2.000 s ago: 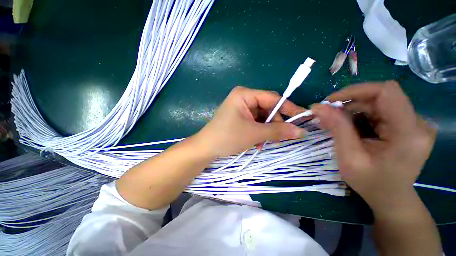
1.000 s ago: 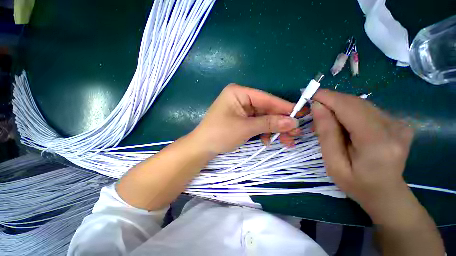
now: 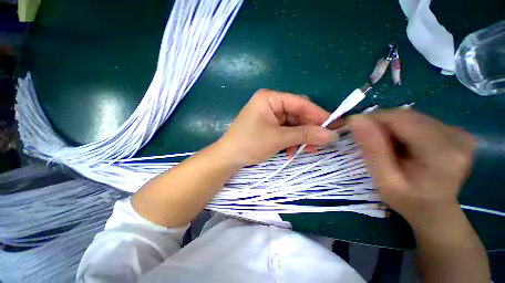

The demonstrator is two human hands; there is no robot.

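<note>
My left hand (image 3: 282, 127) pinches one white cable just below its plug housing (image 3: 348, 106), between thumb and fingers. The plug points up and to the right, with its small metal tip (image 3: 365, 88) free. My right hand (image 3: 418, 157) is blurred, close to the right of the held plug, over the plug ends of the bundle. Its fingertips are curled; whether they hold anything cannot be told. The sheaf of white cables (image 3: 310, 182) runs under both hands, and a few plug ends show above the right hand.
The bundle curves at left (image 3: 160, 99) across the green table (image 3: 288, 44). Small tweezers or nippers (image 3: 387, 65), a crumpled white strip (image 3: 429, 36) and a clear cup (image 3: 484, 59) lie at upper right. More cables (image 3: 44, 215) are at lower left. A single cord (image 3: 482, 210) runs off right.
The plug in my left hand has shifted slightly right and leans further over. My right hand has moved slightly right, away from the held cable's housing.
</note>
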